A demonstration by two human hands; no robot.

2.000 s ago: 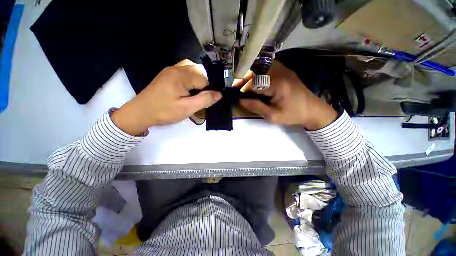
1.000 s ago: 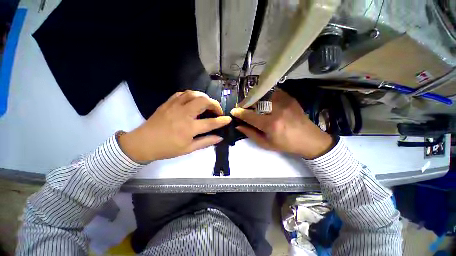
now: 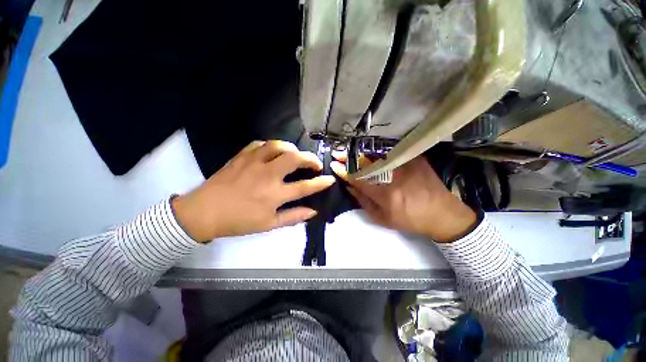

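Note:
A black zip point(image 3: 315, 244) hangs down from between my hands toward the table's front edge, its split tail lying on the white top. Black garment cloth point(image 3: 191, 71) spreads left of the machine and runs under my left hand. My left hand point(image 3: 255, 189) lies on the black cloth and zip, fingers spread, fingertips just in front of the presser foot point(image 3: 326, 147). My right hand point(image 3: 407, 196) holds the zip and cloth edge from the right, fingertips close to the left ones. The curved cream bar point(image 3: 460, 99) partly hides its fingers.
The grey-white machine head point(image 3: 439, 42) fills the upper right. Black looped scissors point(image 3: 489, 184) and a blue pen point(image 3: 595, 162) lie on the machine's right side. A blue tape strip point(image 3: 15, 92) runs along the left table edge. The grey front edge point(image 3: 304, 279) is near my body.
The zip, earlier held up in front of the foot, now lies with its tail toward the table edge. Both hands are close together at the foot. The view has shifted, showing more machine head.

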